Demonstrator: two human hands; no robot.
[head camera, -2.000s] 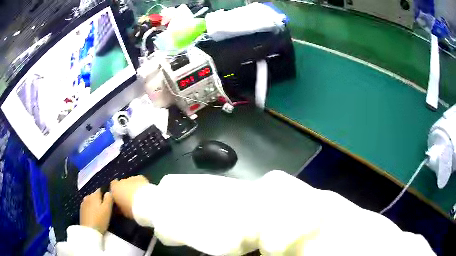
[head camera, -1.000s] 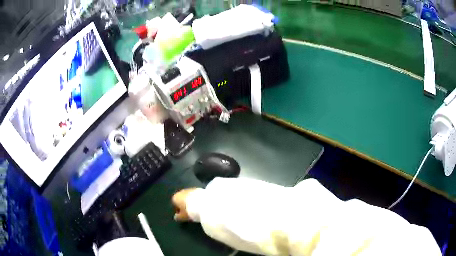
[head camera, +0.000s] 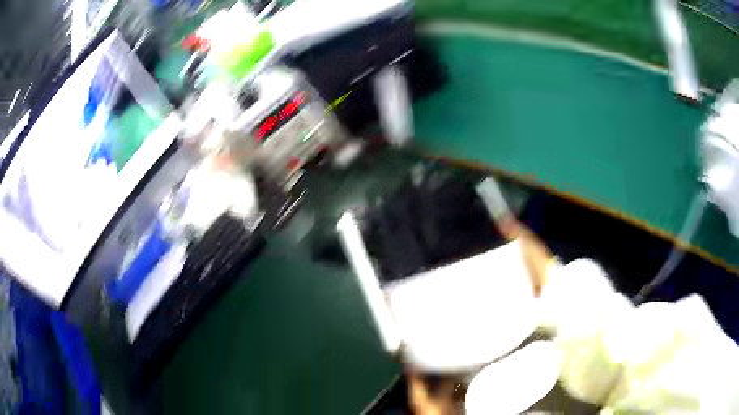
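A white security camera (head camera: 470, 312) with a dark front (head camera: 429, 219) is held over the right part of the desk mat. A white stick antenna (head camera: 369, 280) stands on its left side, and another shows on its right. My right hand (head camera: 531, 255) grips its right side, beside the right antenna. My left hand (head camera: 431, 395) is at its lower edge, blurred and cut off by the bottom of the picture, its fingers mostly hidden. The camera hides the mouse. The whole view is motion-blurred.
The monitor (head camera: 73, 186) stands at the left, with the keyboard (head camera: 194, 284) and a blue box (head camera: 139, 263) before it. A power supply (head camera: 284, 121) with red digits is behind. Another white camera (head camera: 723, 154) with a cord is on the green bench at the right edge.
The held camera has come from the bottom left to the centre right. My right hand has moved right onto its side. My left hand shows again at the bottom. The view has shifted and blurred.
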